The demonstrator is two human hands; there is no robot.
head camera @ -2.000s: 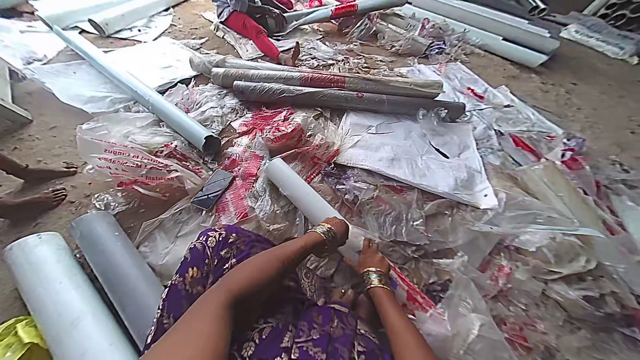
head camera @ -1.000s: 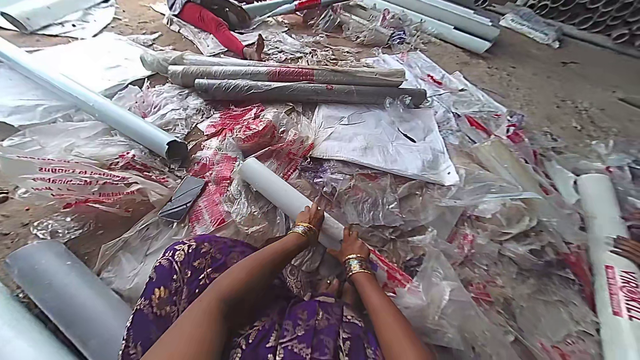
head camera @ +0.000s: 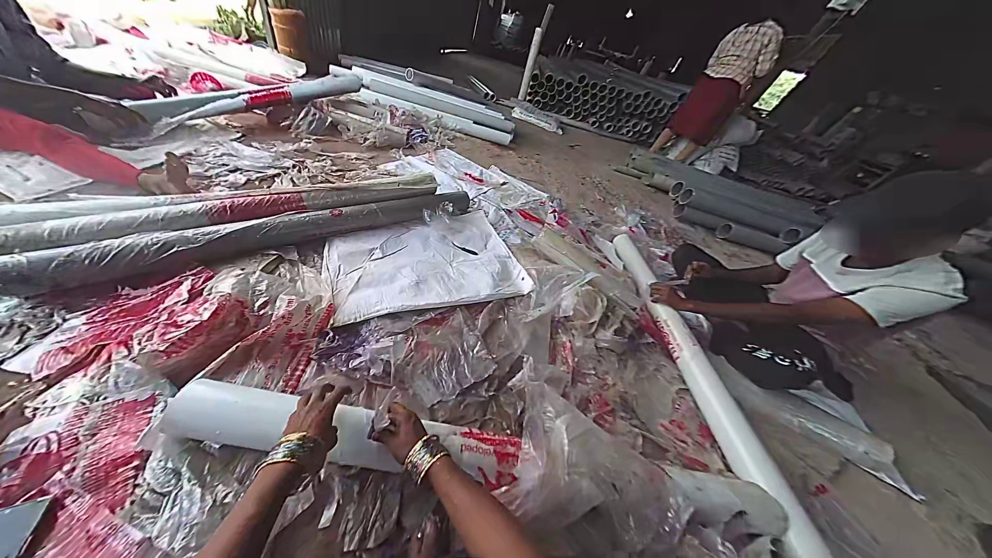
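A white plastic pipe (head camera: pixel 232 415) lies across in front of me, its left part bare and its right part in clear plastic film with red print (head camera: pixel 496 457). My left hand (head camera: pixel 316 422) rests on top of the pipe near its middle, fingers spread over it. Just to the right, my right hand (head camera: pixel 399 434) pinches a bit of crumpled film at the pipe's upper side. Both wrists wear bangles. Loose clear film (head camera: pixel 581 465) bunches over the right part of the pipe.
Wrapped grey pipes (head camera: pixel 232 225) lie at the left, beside a flat white sheet (head camera: pixel 426 263). At the right a seated person (head camera: pixel 860 287) holds a long white pipe (head camera: pixel 728 411). Another person (head camera: pixel 721 85) bends near stacked pipes (head camera: pixel 597 101). Film scraps cover the ground.
The view has swung far to the right, bringing the seated co-worker into sight. Both my hands remain at the white pipe.
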